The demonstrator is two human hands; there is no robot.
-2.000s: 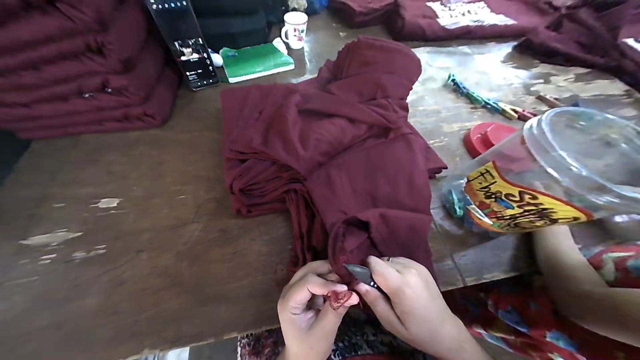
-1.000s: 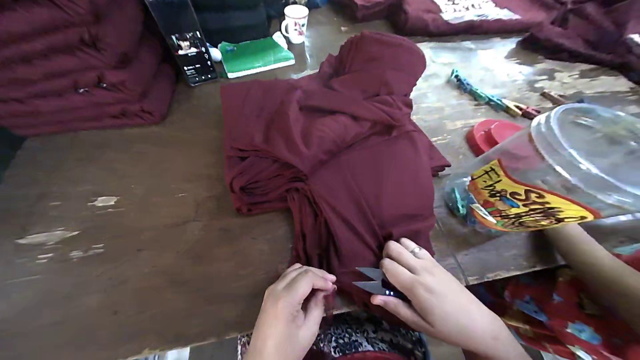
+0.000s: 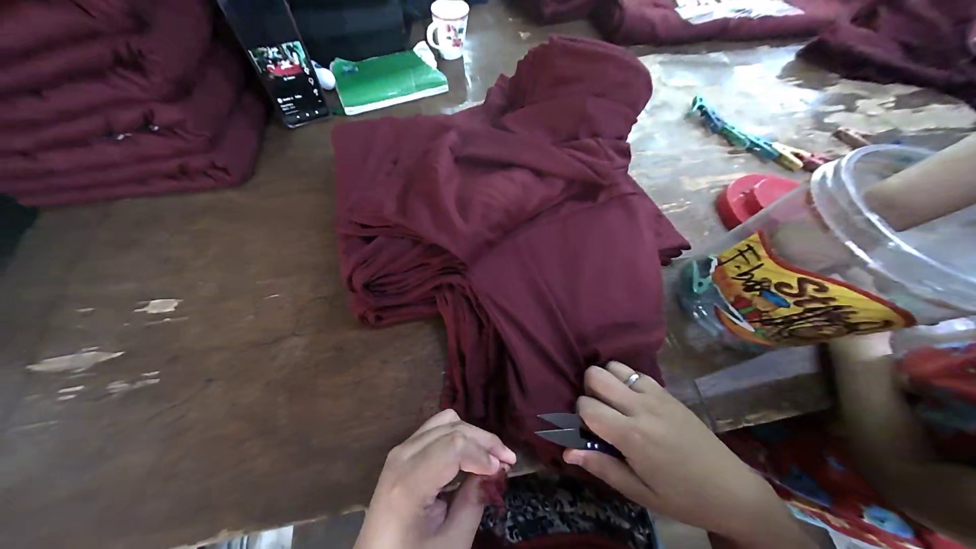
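A bunched pile of maroon fabric [image 3: 564,259] lies on the wooden table, its lower end hanging toward the front edge. My right hand [image 3: 648,442], with a ring on one finger, holds thread snips [image 3: 568,433] whose blades are apart and point left. The back of its fingers rests close to the fabric's lower part. At the table's front edge my left hand [image 3: 450,473] pinches a small tuft of dark red thread or fabric [image 3: 494,488] between thumb and fingers. Whether that tuft joins the large fabric cannot be told.
Folded maroon cloth [image 3: 130,99] is stacked at the left, beside a phone [image 3: 286,76], a green book [image 3: 390,80] and a mug [image 3: 448,29]. At the right, another person's arm [image 3: 926,183] reaches into a clear plastic jar [image 3: 793,244] near red lids [image 3: 751,200] and clothespins [image 3: 743,139].
Two seconds ago both hands were together at the fabric's lower end; now they are apart, with the snips' blades in view. The other person's arm has come into the jar's mouth.
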